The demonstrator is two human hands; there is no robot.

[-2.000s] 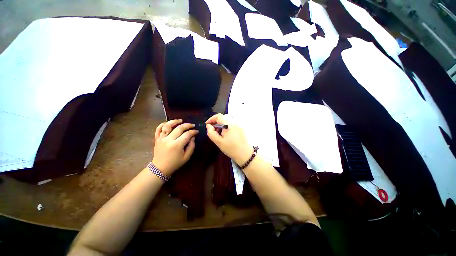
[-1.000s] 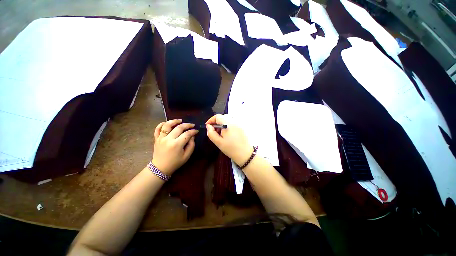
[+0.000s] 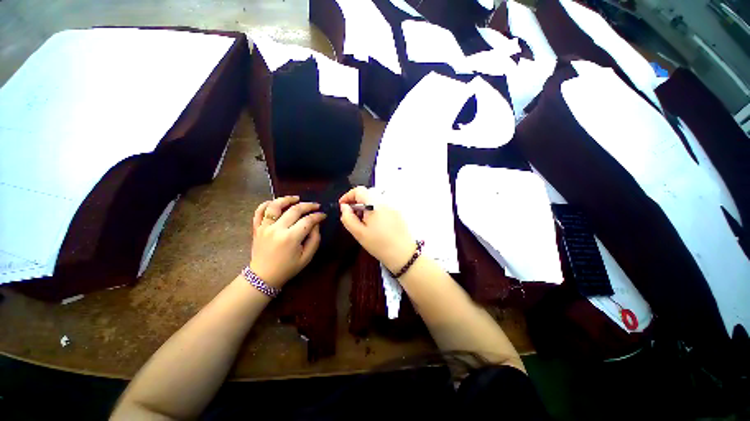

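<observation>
A narrow dark maroon stack (image 3: 311,316) of cut pieces lies in the centre, with black cut pieces (image 3: 317,131) on its upper part. My left hand (image 3: 284,238) lies on the dark fabric below the black pieces, fingers bent and fingertips on it; whether it pinches a ply cannot be told. My right hand (image 3: 374,226) holds a slim dark pen (image 3: 362,207) between thumb and fingers. The pen's tip is at the dark fabric beside my left fingertips; any mark there cannot be made out.
A large white-topped bundle (image 3: 107,123) stands at the left. A curved white pattern piece (image 3: 419,164) and a smaller white panel (image 3: 502,218) lie to the right. A dark phone-like slab (image 3: 584,251) with a red ring (image 3: 629,319) lies further right. A tiny white scrap (image 3: 65,340) is near the table's front edge.
Both hands stay in nearly the same place. The pen in my right hand has shifted and tilted very slightly.
</observation>
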